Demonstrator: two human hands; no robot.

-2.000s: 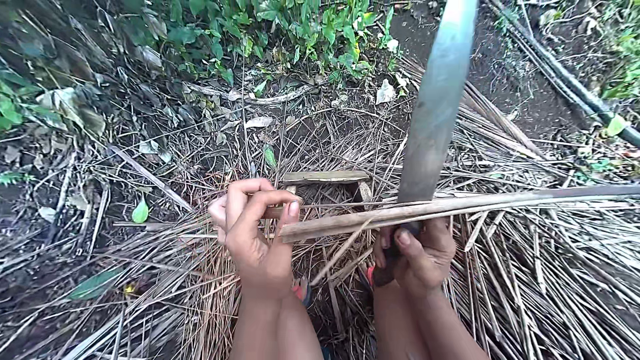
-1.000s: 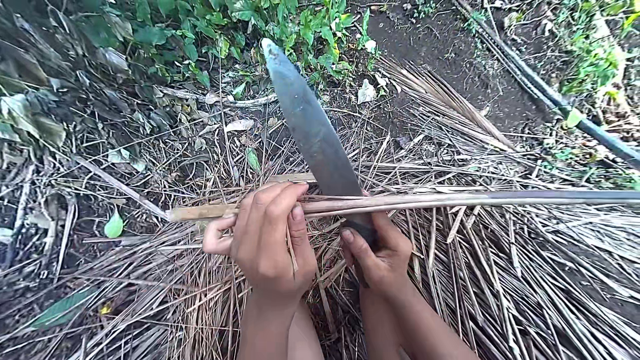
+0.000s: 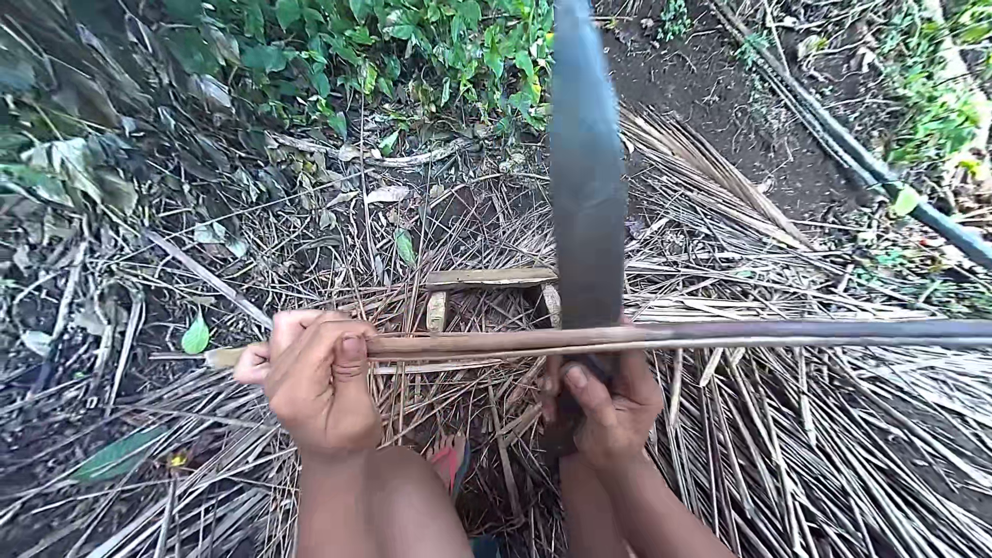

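Observation:
My left hand (image 3: 322,380) is closed around a long, thin brown stalk (image 3: 496,342), near its pale left end. The stalk runs level across the view and past the right edge. My right hand (image 3: 608,399) grips the dark handle of a machete (image 3: 589,178). Its broad grey blade points up and away from me, its tip cut off by the top edge. The stalk crosses at the lowest part of the blade, just above my right thumb. Whether the cutting edge touches the stalk cannot be told.
A small wooden frame (image 3: 492,277) stands on dry stalks between the hands. Piled dry stalks (image 3: 775,442) cover the ground to the right. Green leafy plants (image 3: 434,54) grow at the top. A dark pipe (image 3: 876,167) lies at the upper right. A sandalled foot (image 3: 449,465) is below.
The machete blade has swung from leaning left to nearly upright. My left hand has shifted left along the stalk, apart from my right hand. The wooden frame shows more fully between them.

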